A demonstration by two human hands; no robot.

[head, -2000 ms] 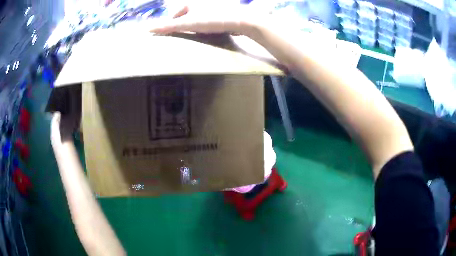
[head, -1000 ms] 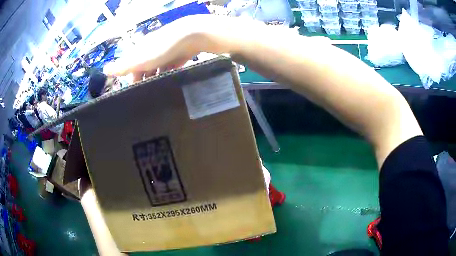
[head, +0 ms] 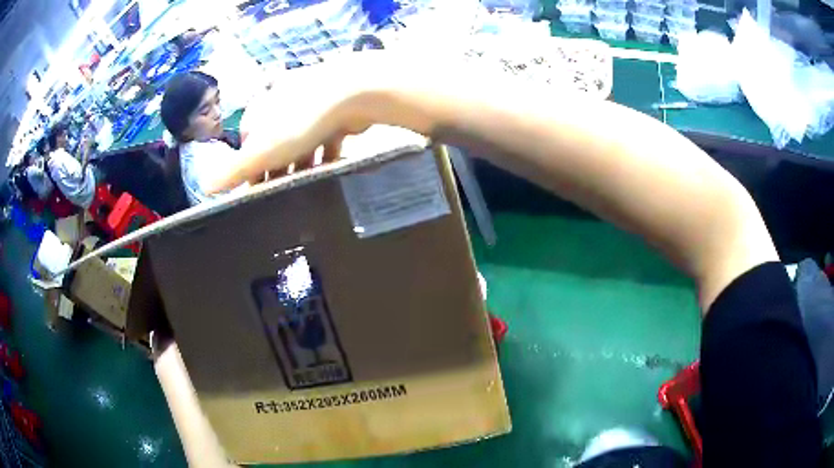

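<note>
A brown cardboard carton is held up in front of me, over the floor. Its near side shows a white label, a printed glass symbol and a size line. A flap sticks out to the left along its top. My right hand reaches across the top with its fingers on the far side of the upper edge, partly hidden. My left hand is at the carton's left side, low down, its fingers mostly hidden behind the carton.
A green bench runs along the back right with stacked clear boxes, plastic bags and a tub of small parts. People sit at the left. Open cartons stand on the floor at left; a red stool is lower right.
The carton has turned from nearly level to tilted, so its label shows, and sits lower. My right hand has moved left and down with it. The view has shifted, showing a seated person.
</note>
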